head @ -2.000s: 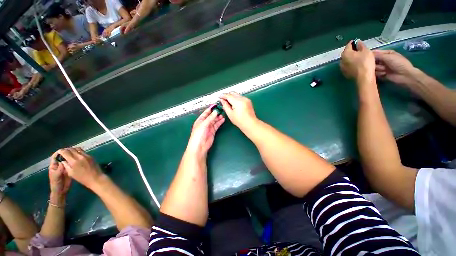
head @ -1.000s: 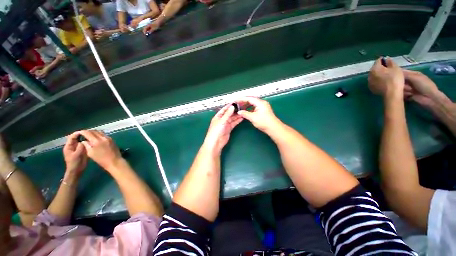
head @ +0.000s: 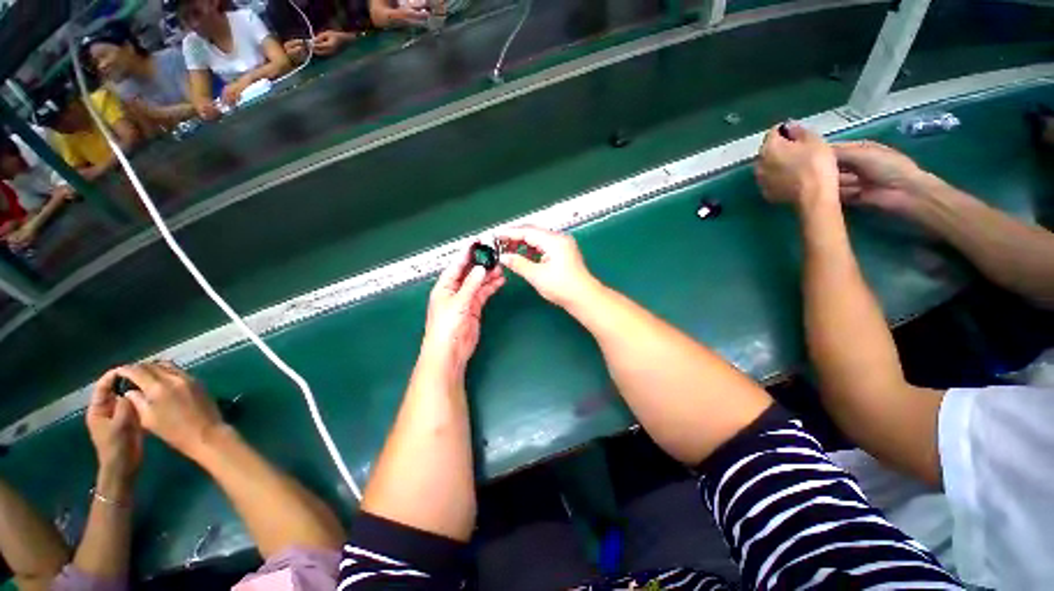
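A small black housing (head: 484, 255) with a greenish centre is held by my left hand (head: 458, 303) near the edge rail. Its open face is turned towards me. My right hand (head: 548, 266) is just to its right, with thumb and forefinger close together beside the housing's edge. A tiny, thin item seems to show at the right fingertips, too small to name. I cannot tell whether the right fingers touch the housing.
The pale edge rail (head: 381, 277) runs between the green bench (head: 647, 312) and the conveyor belt (head: 462, 173). A white cable (head: 249, 333) hangs at left. A black subassembly with a white spot (head: 709, 210) lies right. Neighbours' hands work on both sides. A clear bag (head: 930, 124) lies far right.
The view has shifted. The housing, earlier pinched between both hands, now shows its greenish face in my left hand, and my right fingertips are a little apart from its middle.
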